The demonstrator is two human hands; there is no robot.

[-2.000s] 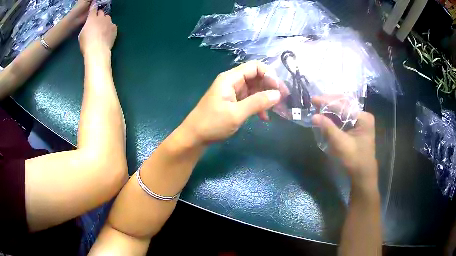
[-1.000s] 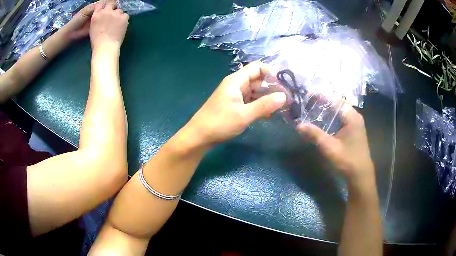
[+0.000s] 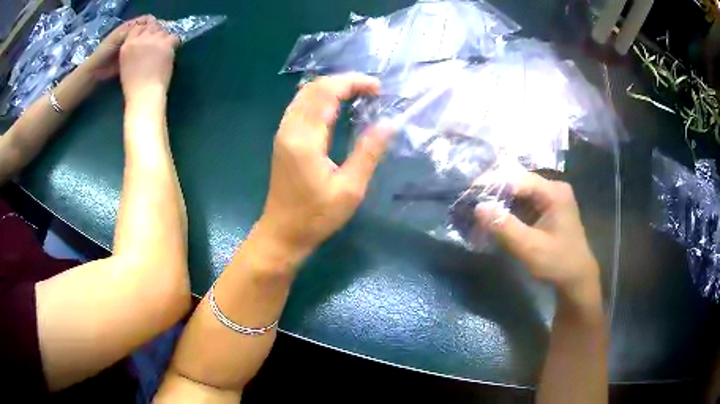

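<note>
My left hand [image 3: 320, 170] is left of centre, its thumb and fingers spread apart at the left edge of the pile of clear bags [image 3: 505, 95]. Film lies beside its fingertips, and no bag is seen gripped. My right hand [image 3: 545, 229] pinches a crumpled clear bag [image 3: 474, 217] between thumb and fingers, low over the bench in front of the pile. Something dark shows in this bag, blurred; a dark thin streak runs left from it. Glare hides detail in the pile.
A co-worker's hands [image 3: 142, 51] hold a clear bag at upper left, beside another bag heap [image 3: 59, 47]. At right lie a smaller bag heap [image 3: 695, 221] and thin greenish strips [image 3: 683, 91]. Pale bars [image 3: 624, 20] stand at upper right. The bench edge curves below.
My left hand has moved left, away from my right hand, and let go of the bag with the black cable. My right hand has kept a bag and lowered it slightly.
</note>
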